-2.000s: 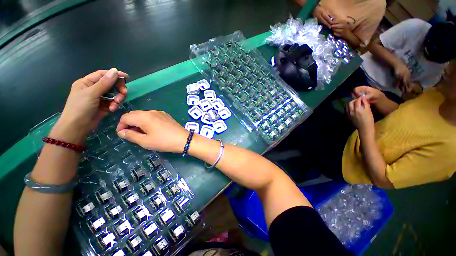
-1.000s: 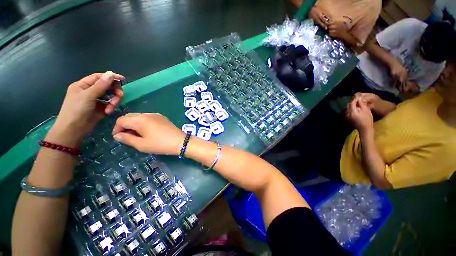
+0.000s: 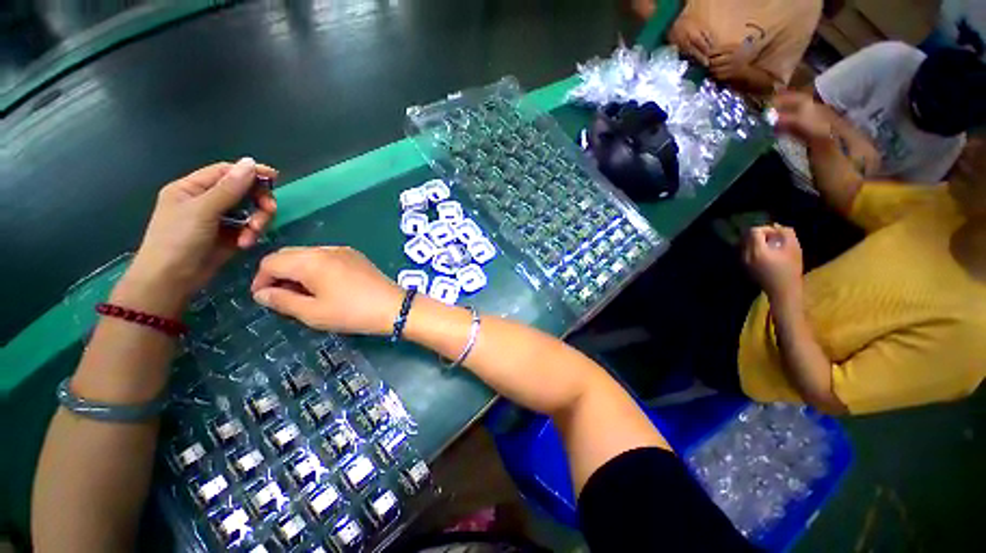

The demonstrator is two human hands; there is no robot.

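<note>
My left hand (image 3: 211, 221) is raised above the far left of the near tray, its thumb and fingers closed on a small dark piece (image 3: 262, 186). The piece is too small to tell its details. My right hand (image 3: 330, 290) is just right of it, over the near tray, with its fingers curled; whether it holds anything is hidden. The near blister tray (image 3: 405, 427) is clear, with dark modules with white faces (image 3: 359, 469) in its lower pockets and bare pockets under my hands. White square housings (image 3: 443, 232) lie in a loose pile right of my right hand.
A second blister tray (image 3: 541, 194) of greenish parts lies right of the pile. Beyond are a black bundle (image 3: 630, 151) and a glittering clear heap (image 3: 692, 108). The dark belt (image 3: 324, 76) runs behind the green edge. A blue bin (image 3: 541, 459) and several seated people are at the right.
Both my hands stay nearly in place, with only a slight view shift. The person in yellow has parted their hands, one now reaching towards the clear heap.
</note>
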